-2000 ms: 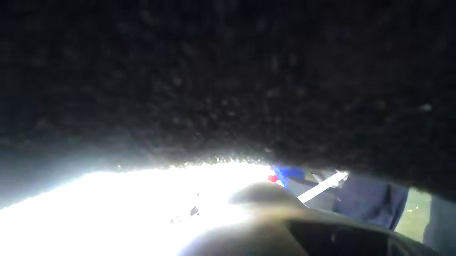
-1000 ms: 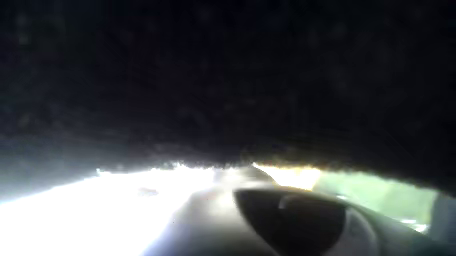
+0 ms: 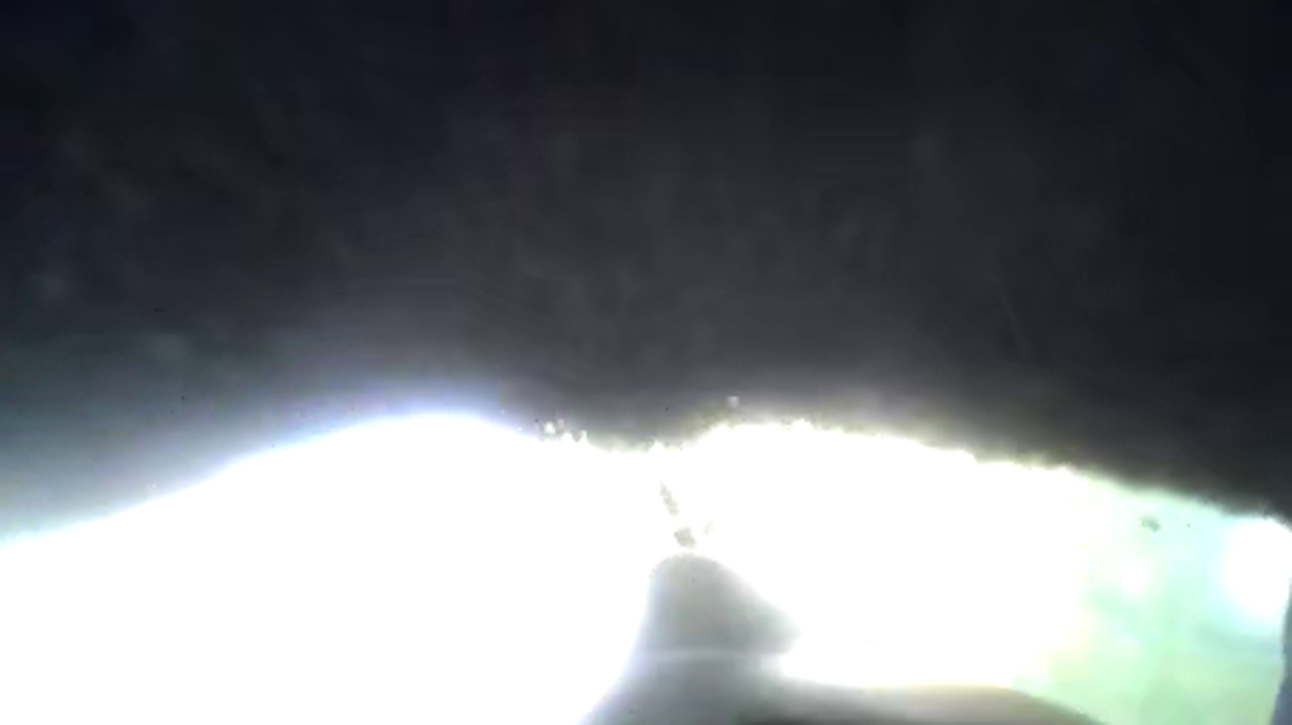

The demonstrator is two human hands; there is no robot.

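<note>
A black or dark grey fuzzy mass, perhaps cloth (image 3: 638, 213), covers the upper part of the head view, very close to the lens. Below it, a smooth grey rounded shape, perhaps the camera housing (image 3: 709, 612), rises from the bottom edge near the middle. Its dark recess does not show. Neither my left hand nor my right hand can be made out. No held thing can be seen.
The lower left and middle are washed out in white. A pale green surface, perhaps floor (image 3: 1176, 609), shows at the lower right. A small dark mark (image 3: 679, 518) stands just above the grey shape. A dark edge shows at the far right.
The grey shape sits lower and shows less, and its dark recess is gone from view. The white glare has spread right. The blue and red things and dark blue cloth seen earliest are gone.
</note>
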